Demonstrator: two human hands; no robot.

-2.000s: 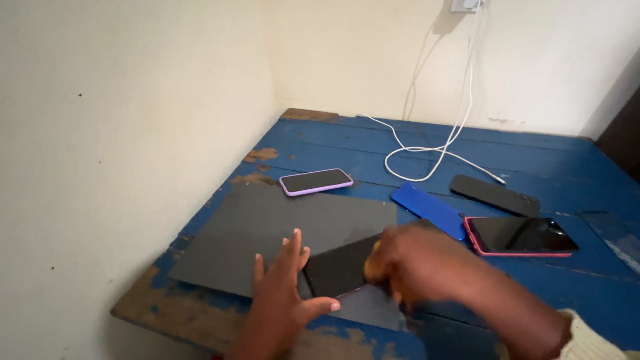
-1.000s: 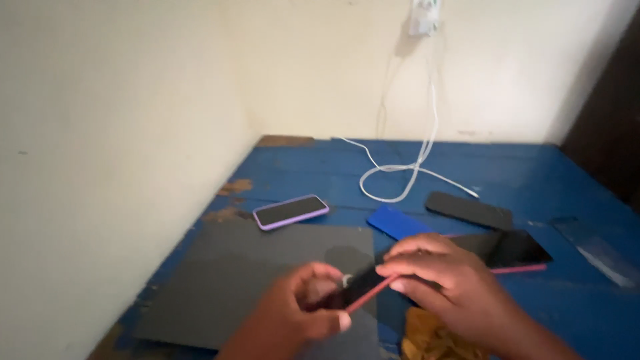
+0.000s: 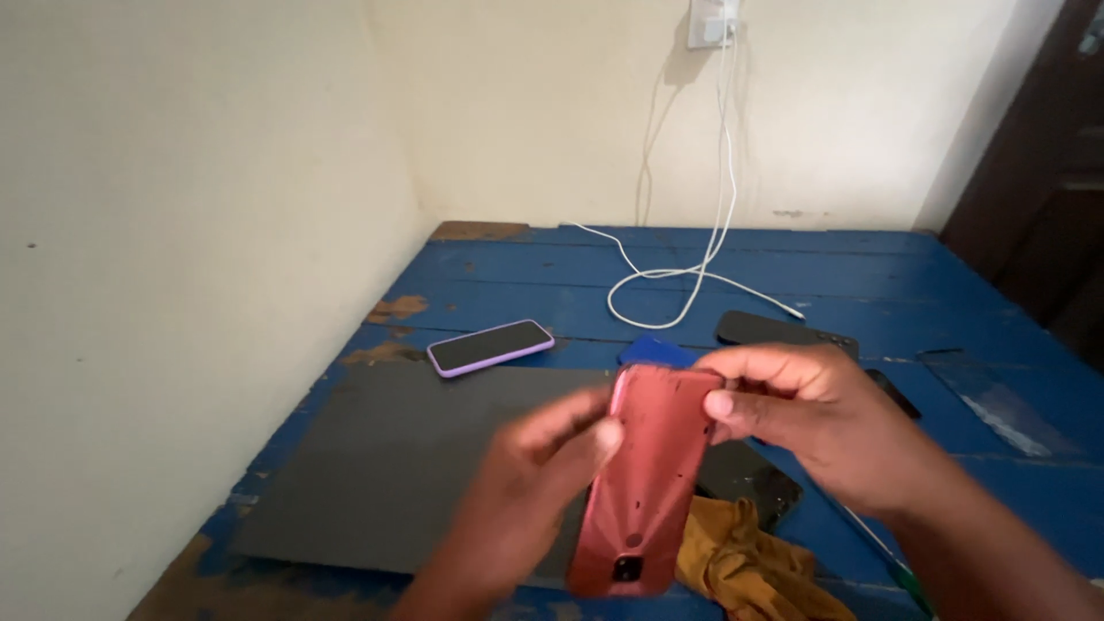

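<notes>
A smartphone with a red back point(image 3: 642, 483) is held up between both hands, its back and camera facing me. My left hand point(image 3: 543, 474) grips its left edge. My right hand point(image 3: 793, 414) pinches its upper right corner between thumb and fingers. Behind it a dark grey mat point(image 3: 388, 466) lies on the blue wooden table point(image 3: 517, 267). A crumpled mustard-coloured cloth point(image 3: 750, 561) sits just right of the phone's lower end. A black glossy phone-like slab point(image 3: 750, 483) shows partly behind the cloth. A blue case or phone point(image 3: 655, 351) is partly hidden behind the red phone.
A purple-edged smartphone point(image 3: 492, 348) lies at the mat's far edge. A black phone case point(image 3: 785, 332) and a clear plastic piece point(image 3: 992, 401) are at the right. A white cable point(image 3: 733, 172) hangs from a wall socket point(image 3: 713, 24) and loops on the table.
The handheld phone, flat on the mat two seconds ago, was tilted between both hands a second ago. It is now raised with its red back toward me.
</notes>
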